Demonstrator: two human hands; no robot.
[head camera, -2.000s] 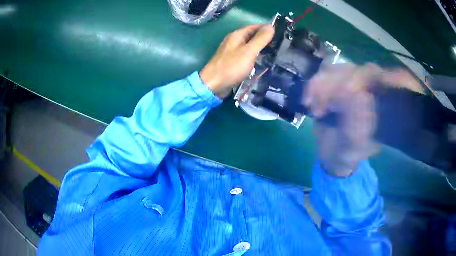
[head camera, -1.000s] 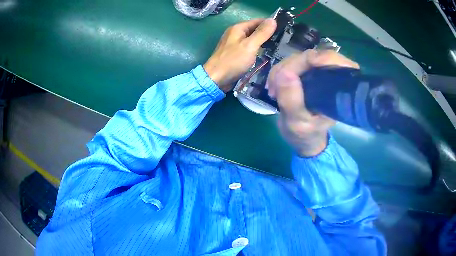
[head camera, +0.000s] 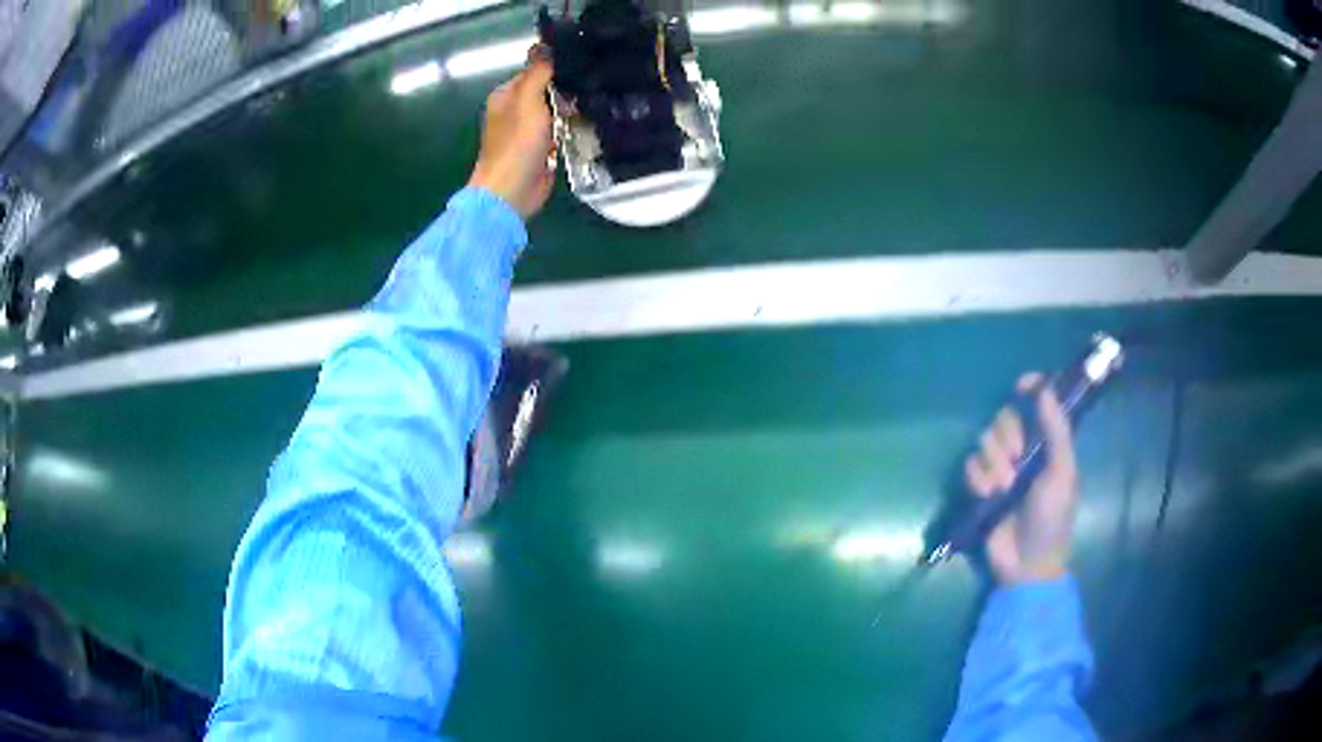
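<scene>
The white housing (head camera: 653, 199) with the black internal module (head camera: 621, 90) in it is at the top centre, over the far green belt beyond the pale strip. My left hand (head camera: 522, 138) grips its left side; the fingers are partly hidden behind it. My right hand (head camera: 1032, 486) holds the black electric screwdriver (head camera: 1022, 471) over the near green surface on the right. Its silver ring end points up and right, its bit down and left. The bit is blurred.
The pale strip (head camera: 870, 290) crosses between the near green surface (head camera: 696, 609) and the far belt (head camera: 899, 160). The screw bag (head camera: 515, 420) lies beside my left forearm, partly hidden by the sleeve. A grey post (head camera: 1264, 189) stands at the upper right.
The view has swung toward the far belt. The unit has moved from the near surface to beyond the pale strip in my left hand. My right hand and screwdriver have moved away from it.
</scene>
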